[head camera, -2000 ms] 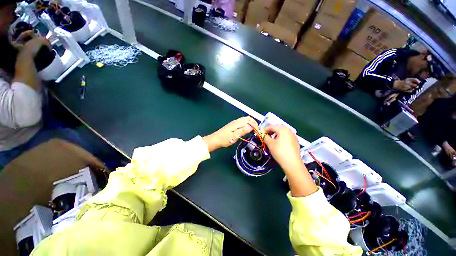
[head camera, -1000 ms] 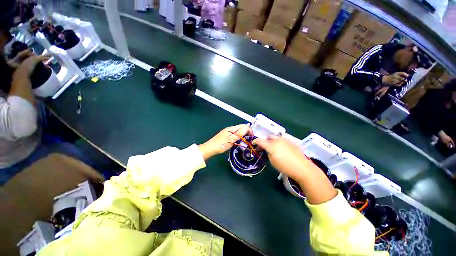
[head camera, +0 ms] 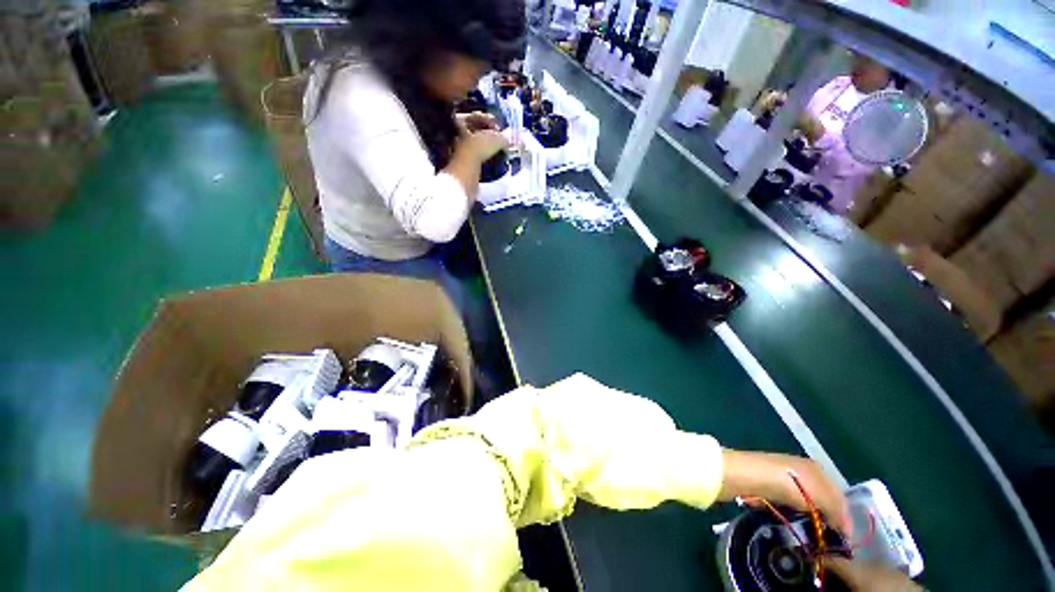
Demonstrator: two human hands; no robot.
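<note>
A white camera housing with a dark round inside (head camera: 784, 562) stands on the bench at the lower right, its white bracket plate (head camera: 885, 526) behind it. Red and orange wire leads (head camera: 819, 526) rise from it. My left hand (head camera: 798, 483) reaches over its top beside the leads, fingers bent down; its grip is partly hidden. My right hand (head camera: 870, 576) is mostly cut off by the bottom edge; its fingertips are at the lower part of the leads, and their grip is unclear.
An open carton of housings (head camera: 179, 382) stands at lower left. Two black camera ball modules (head camera: 694, 283) sit on the green bench (head camera: 578, 335). A seated person (head camera: 399, 162), tangled sealing rings (head camera: 584, 208), a thin tool (head camera: 516, 235) and a metal post (head camera: 659, 98) are farther off.
The view has swung left, so the carton and neighbour show more fully, while the housing and my hands sit at the lower right. The row of other housings has left the view.
</note>
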